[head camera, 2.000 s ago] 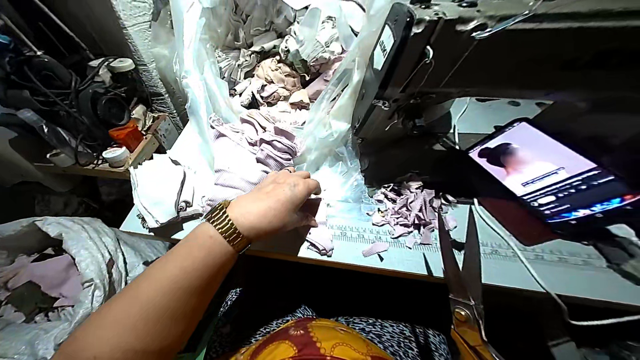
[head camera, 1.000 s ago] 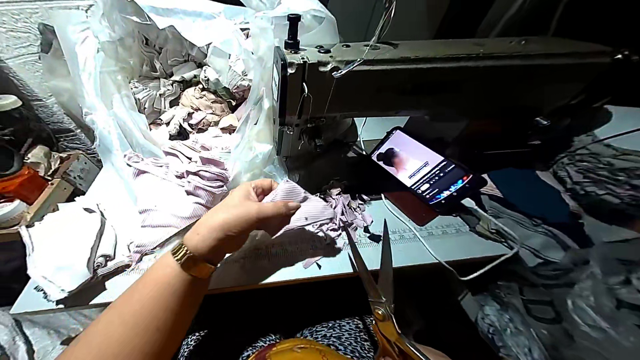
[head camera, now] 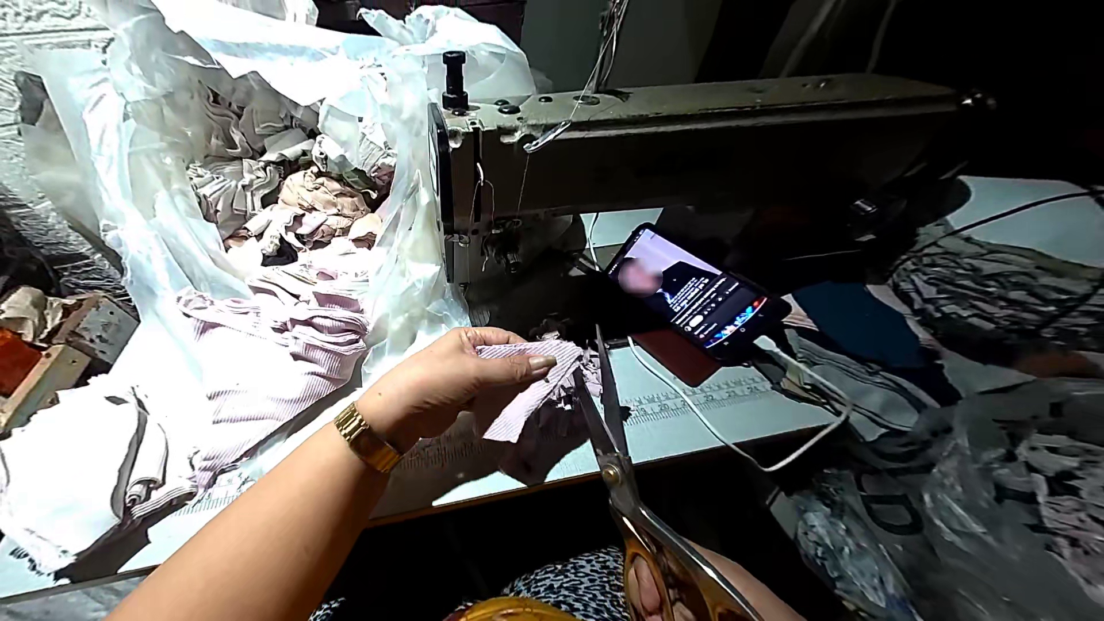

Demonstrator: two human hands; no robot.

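Note:
My left hand (head camera: 457,371), with a gold watch at its wrist, pinches a pink-and-white striped fabric piece (head camera: 526,414) between thumb and fingers. My right hand (head camera: 660,586), partly cut off at the bottom edge, is in the handles of large metal scissors (head camera: 614,474). The scissor blades stand slightly apart, their upper part at the right side of the held piece. Behind the piece lies a small heap of pink fabric scraps (head camera: 591,366), partly hidden. Striped fabric pieces (head camera: 280,358) are stacked to the left of my left hand.
A sewing machine (head camera: 716,147) stands behind the hands. A lit phone (head camera: 697,291) with a white cable (head camera: 707,423) lies to the right. A plastic bag (head camera: 147,198) of fabric scraps stands at the left, white folded cloth (head camera: 69,466) before it. A measuring scale (head camera: 690,398) runs along the table's front.
My left hand has gone from the stacked striped fabric to beside the scissors, with a striped piece in it. The right hand has come partly into view at the scissor handles. The view has shifted right.

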